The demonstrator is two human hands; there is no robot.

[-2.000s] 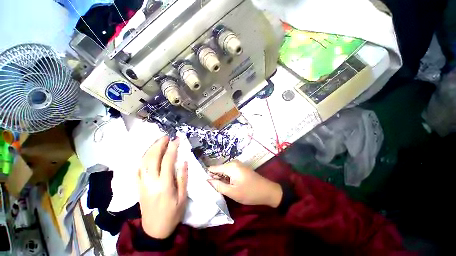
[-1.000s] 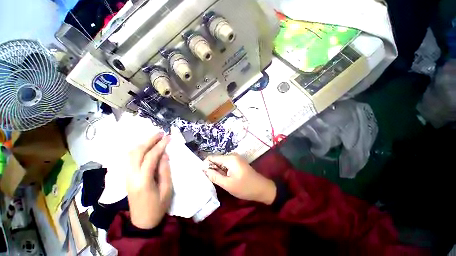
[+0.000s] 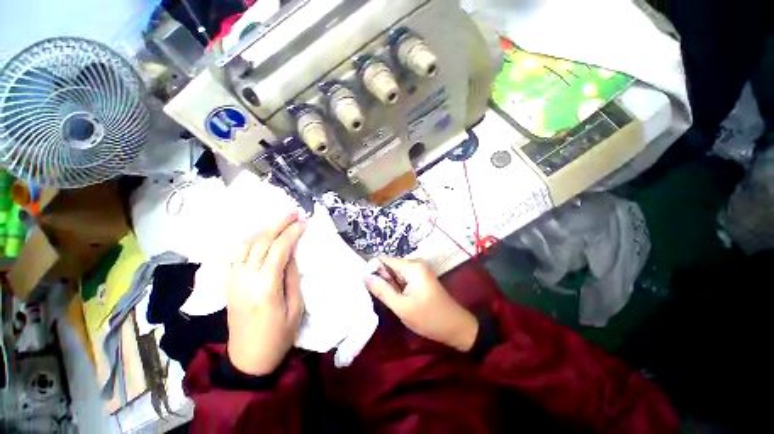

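A white fabric piece lies from the needle area of the overlock machine down toward my lap. My left hand lies flat on the fabric, fingertips near the presser foot, holding nothing that I can see. My right hand is at the fabric's right edge, fingers curled round small dark reddish thread snips; thumb and fingertips touch the fabric edge. The fabric's top end and the foot are partly hidden.
Black-and-white trimmings lie beside the foot. Red thread is on the table's right side, near patterned cloth. A desk fan and black fabric are at left. A plastic bag hangs at right.
The white fabric has moved up toward the foot, and its lower end lies higher than two seconds ago. Both hands stay on it. The camera view has shifted slightly.
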